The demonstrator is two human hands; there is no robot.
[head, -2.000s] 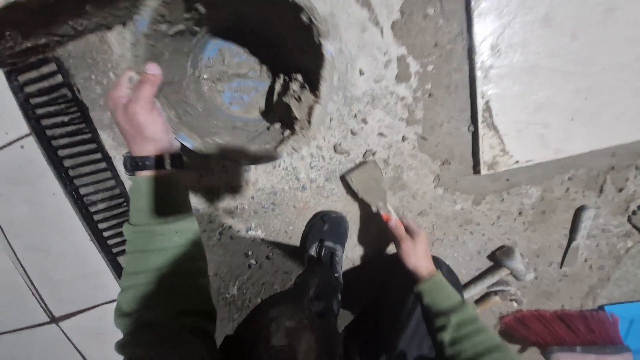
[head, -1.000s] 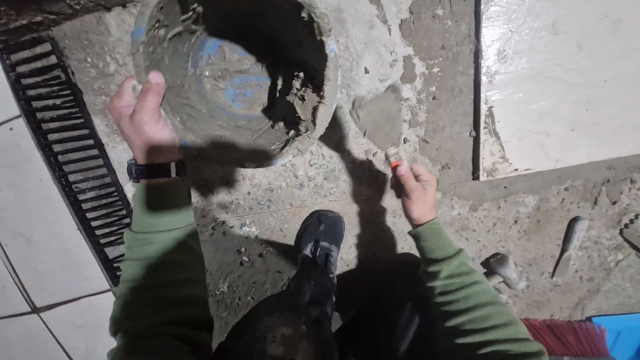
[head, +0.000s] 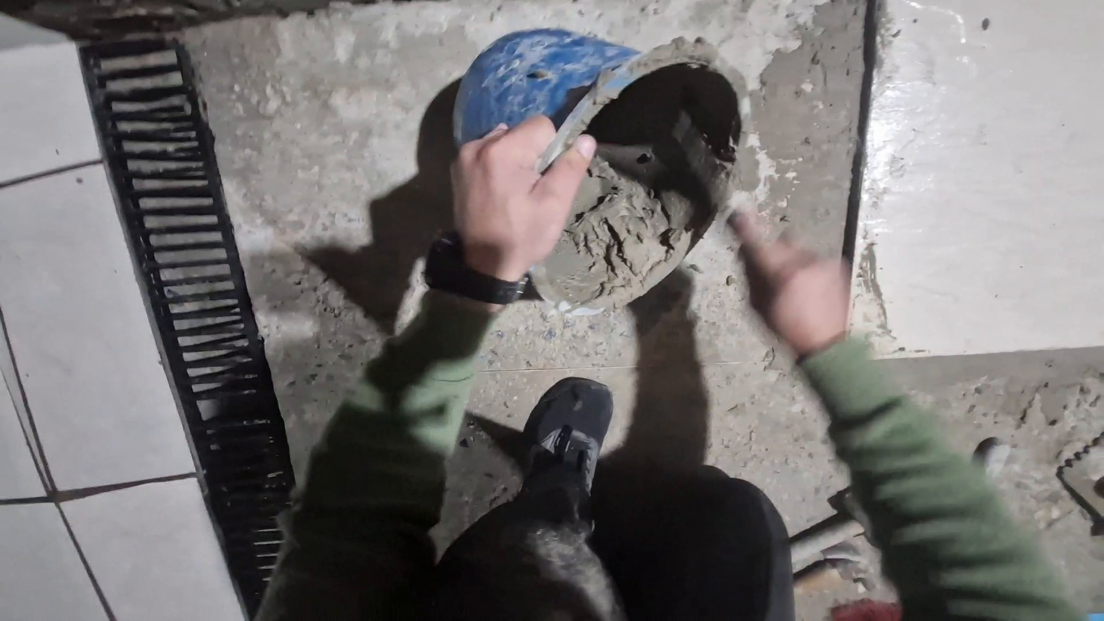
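My left hand [head: 517, 194] grips the rim of a blue plastic bucket [head: 535, 73], which is tilted on its side with its mouth towards me. Grey wet mortar [head: 621, 241] lies along the lower inside wall and coats the rim. At the bucket's right edge is my right hand [head: 793, 280], blurred and closed round the handle of a scraper; the blade is inside the mouth, dim against the dark wall [head: 694, 147].
A black drain grate [head: 190, 259] runs down the left beside white floor tiles [head: 112, 371]. A large pale tile [head: 983, 172] lies at the right. My shoe [head: 573, 423] stands on rough concrete below the bucket. A hammer-like tool [head: 824, 535] lies partly hidden at lower right.
The bucket has been tipped over onto its side, its blue outer wall now showing. My right hand has brought the scraper from beside the bucket to its mouth.
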